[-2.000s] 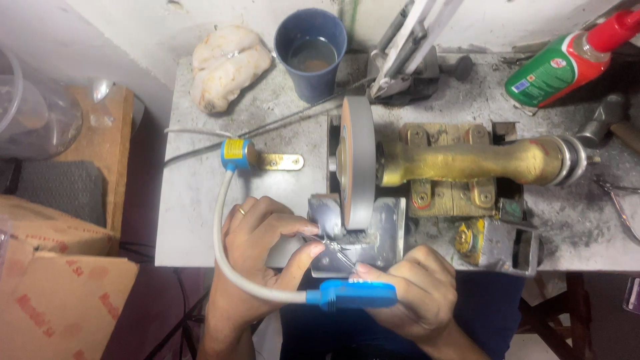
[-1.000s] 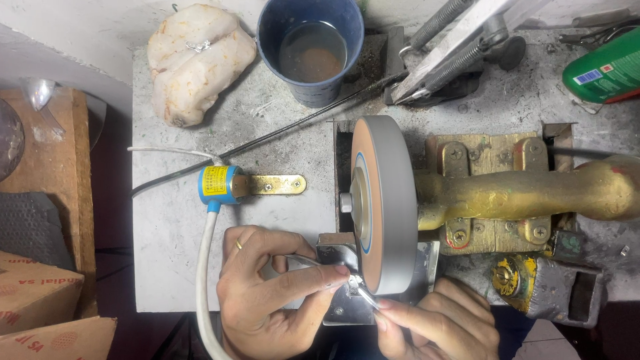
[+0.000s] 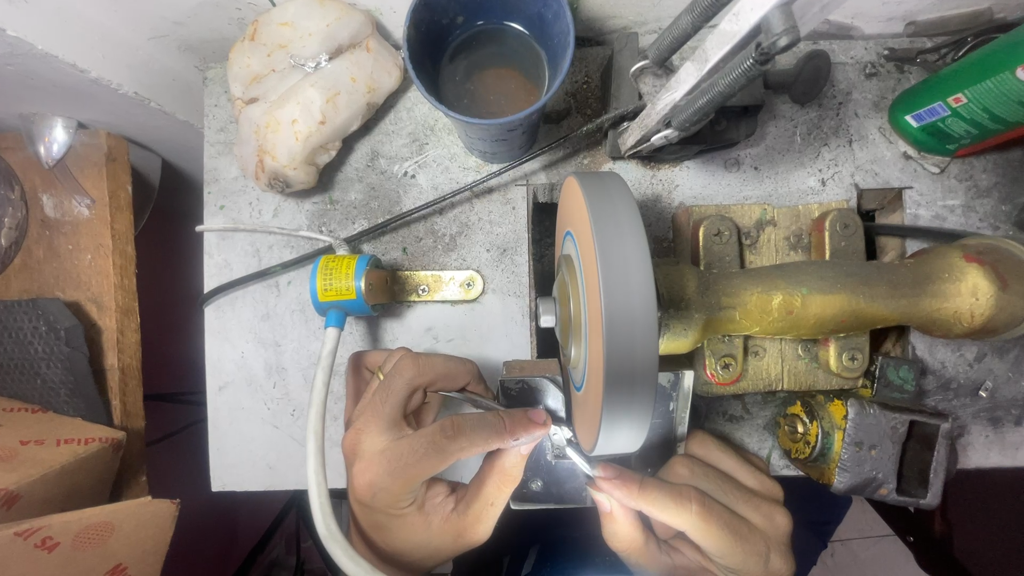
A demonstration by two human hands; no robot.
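A small shiny metal tool [image 3: 578, 458], its exact kind not clear, is pinched between both hands just below a grinding wheel [image 3: 628, 320]. My left hand [image 3: 440, 448] grips it by thumb and forefinger near its middle, with one thin metal arm sticking out among the fingers. The fingertips of my right hand [image 3: 692, 508] hold its other end. The metal lies at the lower left edge of the wheel; whether it touches cannot be told. The wheel's grey rim looks blurred. Beneath the hands is a metal rest plate [image 3: 552, 488].
A golden motor housing [image 3: 784, 300] extends right from the wheel. Left stands a blue cylindrical device [image 3: 344, 286] with a pale cable [image 3: 320, 448]. Behind are a whitish lump [image 3: 312, 96], a blue cup of liquid [image 3: 500, 132], a spring-arm base [image 3: 696, 88] and a green bottle [image 3: 960, 104].
The view has moved closer to the bench. The blue tool-like piece near my right hand two seconds ago is out of view. Both hands still hold the metal tool, now at the wheel's lower left edge.
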